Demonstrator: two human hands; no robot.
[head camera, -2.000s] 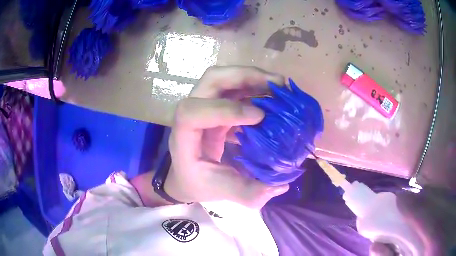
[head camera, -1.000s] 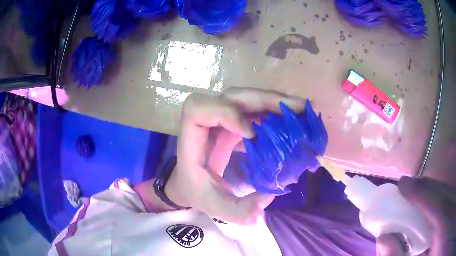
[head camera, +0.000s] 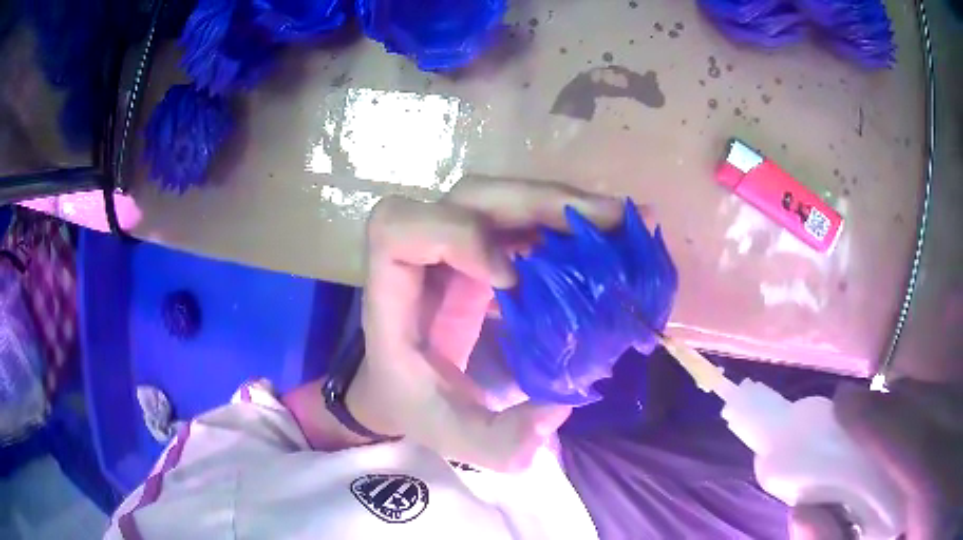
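Observation:
My left hand (head camera: 422, 285) holds a deep blue spiky hair piece (head camera: 581, 301) between thumb and fingers, above the near edge of the bench. My right hand (head camera: 898, 454), partly cut off by the right edge of the picture and blurred, is closed around a white glue bottle (head camera: 797, 438). The bottle's thin pale nozzle points up and left, and its tip is at the lower right edge of the hair piece. Whether glue is coming out cannot be told.
Several blue hair pieces (head camera: 190, 137) lie at the bench's back left and back right. A red-pink packet (head camera: 787, 200) lies on the brown bench (head camera: 507, 137) at right. A blue tray (head camera: 248, 316), at left, holds a dark round part (head camera: 181, 314) and a pale crumpled scrap (head camera: 155, 411).
The hair piece has been turned in my left hand since the first frame, and its spikes now point more upward. The nozzle has stayed near its right edge. Both hands keep their hold.

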